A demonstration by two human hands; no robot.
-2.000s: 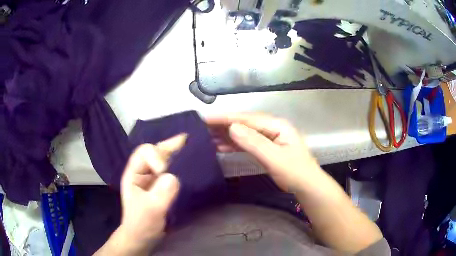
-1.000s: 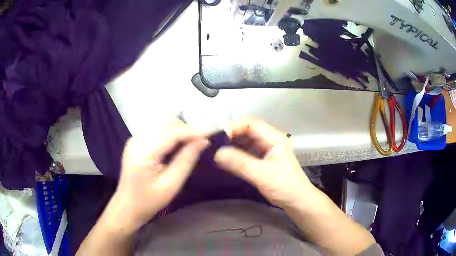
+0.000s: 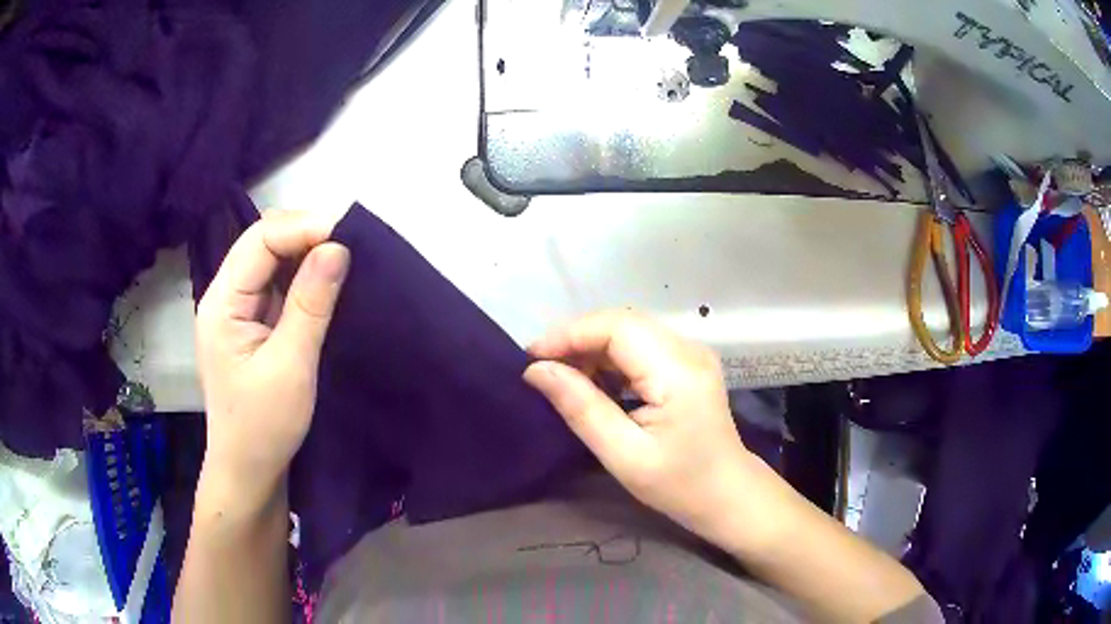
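A dark purple garment panel (image 3: 426, 390) hangs between my hands over the table's front edge and my lap. Its upper edge runs straight, slanting down to the right. My left hand (image 3: 271, 329) pinches the panel's upper left corner between thumb and fingers. My right hand (image 3: 646, 408) pinches the same edge further right and lower, near the front of the table. The panel's lower part lies against my grey top.
A large dark purple cloth pile (image 3: 122, 183) lies at the left. The white sewing machine (image 3: 987, 110) stands at the upper right, with dark offcuts (image 3: 816, 104), scissors (image 3: 944, 280) and a blue tray (image 3: 1050, 268) holding a small bottle. A blue basket (image 3: 126, 512) is at the lower left.
My hands were close together on a small bunched part of the cloth. They have moved apart, the left one up and left, and the edge is now stretched out straight between them.
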